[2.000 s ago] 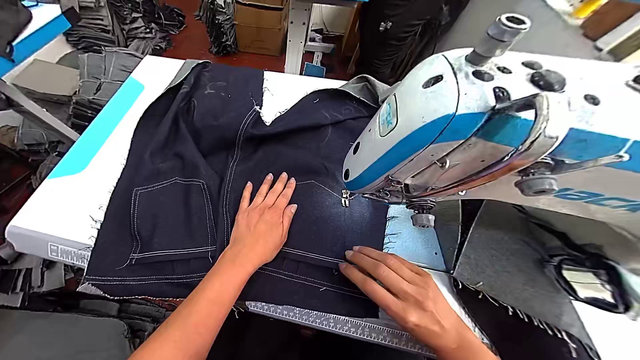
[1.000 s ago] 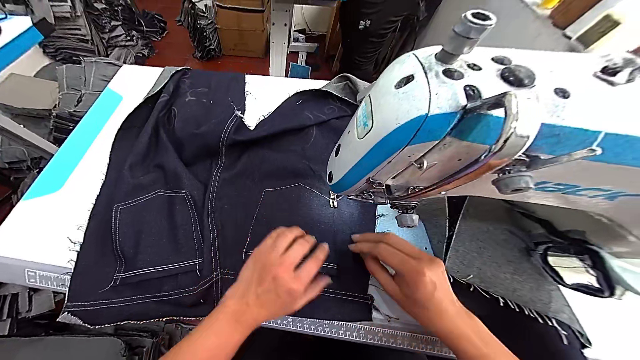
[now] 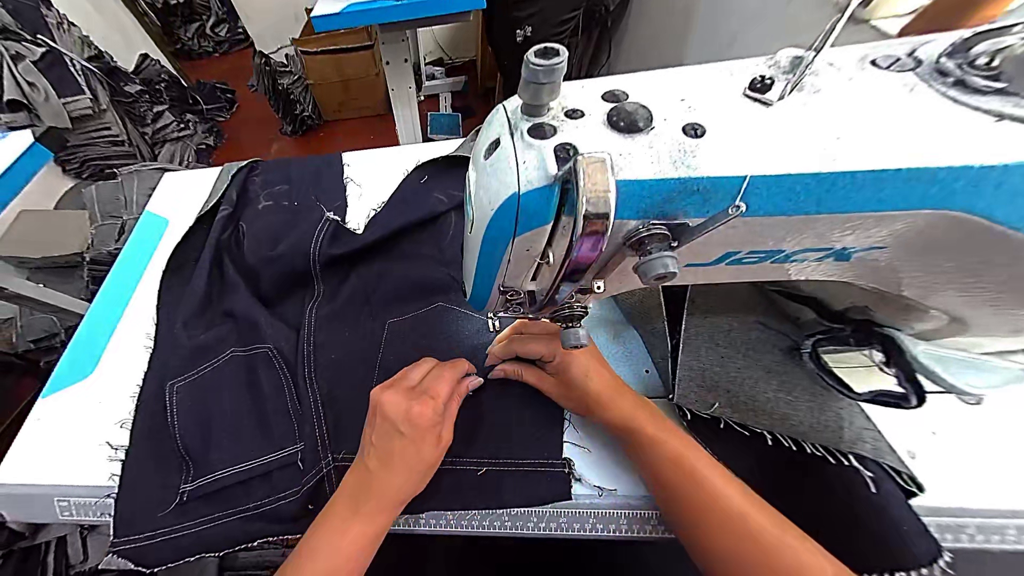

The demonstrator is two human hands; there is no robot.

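Observation:
A dark denim trouser panel (image 3: 264, 304) with white double stitching lies on the sewing table, a stitched patch pocket (image 3: 236, 416) on its left part. Its right part, with a second pocket outline, runs under the presser foot (image 3: 494, 322) of a Jack industrial sewing machine (image 3: 720, 200). Just in front of the foot, my left hand (image 3: 420, 416) pinches at the denim with thumb and forefinger. My right hand (image 3: 552, 364) has its fingers bent onto the cloth beside the foot, gripping a fold of it. The two hands' fingertips are close together, and what lies between them is partly hidden.
A ruler strip (image 3: 536, 522) runs along the table's front edge. More dark cloth with frayed edges (image 3: 800, 480) lies at the right, under the machine arm. Stacks of cut cloth (image 3: 120, 120) and a cardboard box (image 3: 344, 76) stand behind at the left.
My hands have come off lying flat on the denim and now pinch it near the presser foot. Between the two earlier frames my left hand lifted and curled.

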